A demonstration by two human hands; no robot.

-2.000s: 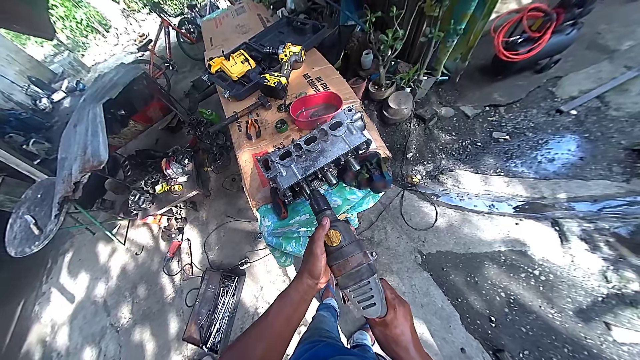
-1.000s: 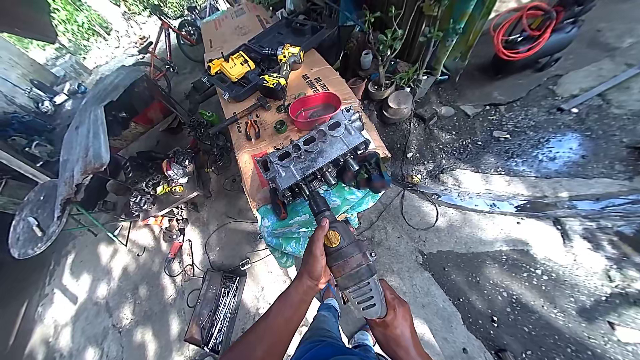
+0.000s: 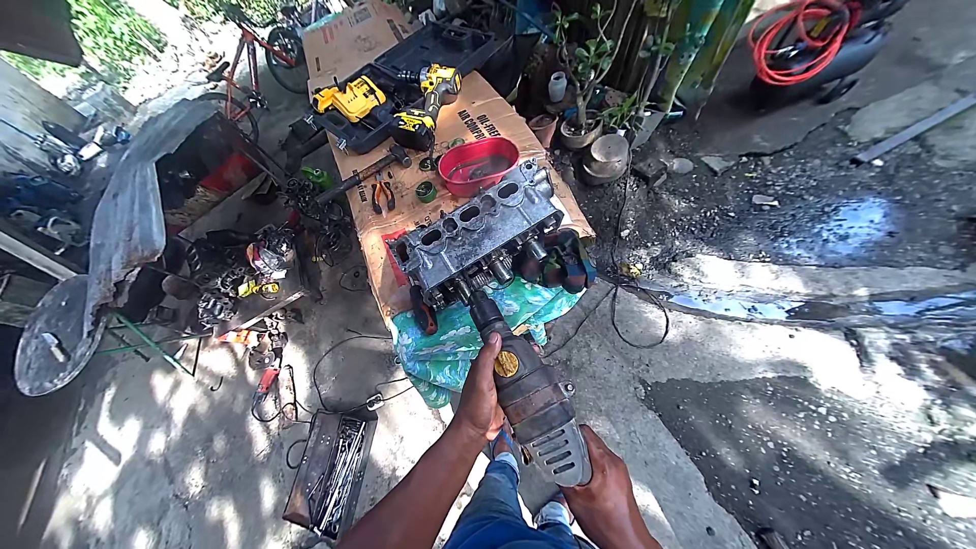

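Observation:
An aluminium engine cylinder head [image 3: 476, 232] lies at the near end of a cardboard-covered table. Both my hands are on a dark corded-style power drill [image 3: 534, 404], whose nose points at the lower side of the cylinder head. My left hand [image 3: 482, 396] wraps the drill's front body from the left. At its rear end, by the vented grey housing, my right hand [image 3: 602, 476] grips it; the fingers there are partly hidden. A screwdriver [image 3: 423, 310] with a dark handle lies left of the drill's nose. Green patterned cloth [image 3: 435, 362] hangs beneath the cylinder head.
Behind the cylinder head are a red plastic bowl [image 3: 479, 164], pliers [image 3: 383, 194], a hammer [image 3: 366, 172] and a yellow cordless drill [image 3: 431, 103]. A metal box of wrenches [image 3: 332, 473] stands on the floor at left, near cables. Potted plants [image 3: 581, 133] stand right of the table.

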